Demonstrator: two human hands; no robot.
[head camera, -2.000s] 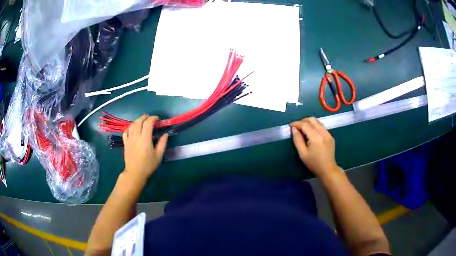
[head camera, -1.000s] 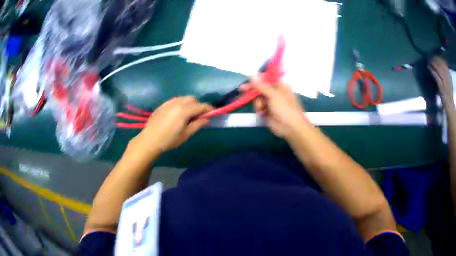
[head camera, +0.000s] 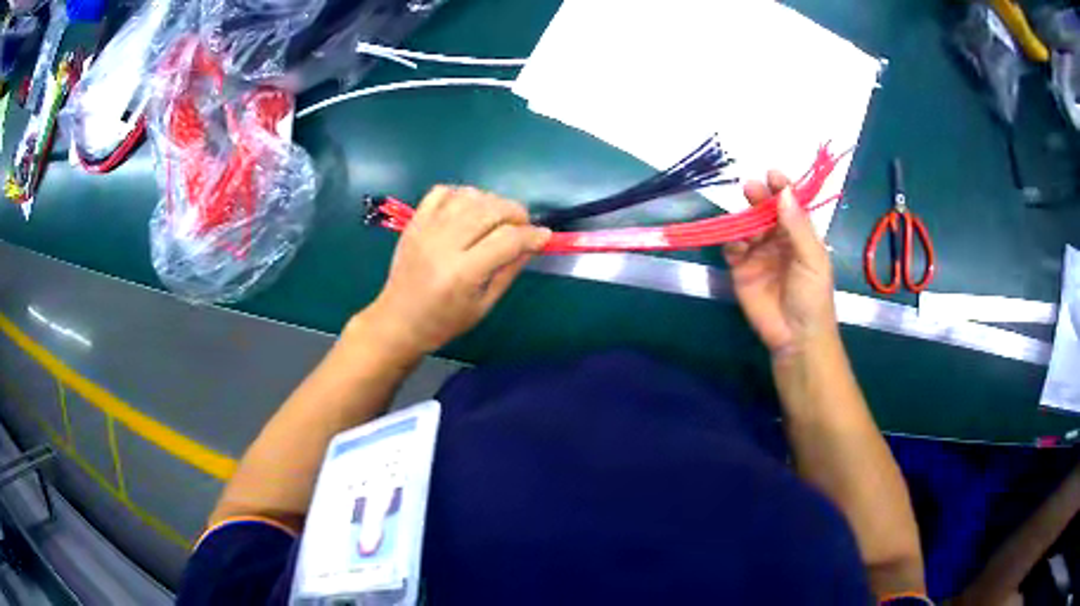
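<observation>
A red wire bundle (head camera: 651, 236) is stretched between my two hands above the measuring strip. My left hand (head camera: 456, 260) is closed around the bundle near its left end; short red and dark tips stick out past it. My right hand (head camera: 782, 266) holds the bundle near its right end, with the loose tips fanned beyond the fingers. The black wire bundle (head camera: 645, 189) lies just behind the red one, and its left part is hidden at my left hand. The measuring strip (head camera: 693, 277) lies along the bench below the bundle.
Orange-handled scissors (head camera: 899, 249) lie to the right. White paper sheets (head camera: 699, 77) lie behind. Clear bags with red contents (head camera: 231, 178) and two white tubes (head camera: 403, 85) are at the left. A paper (head camera: 1065, 343) is at the right edge. Another person's forearm (head camera: 1030, 539) shows at lower right.
My hands, earlier resting at the bundles and strip, have taken up the red bundle. My right hand has moved out to its right end. The view has shifted, too.
</observation>
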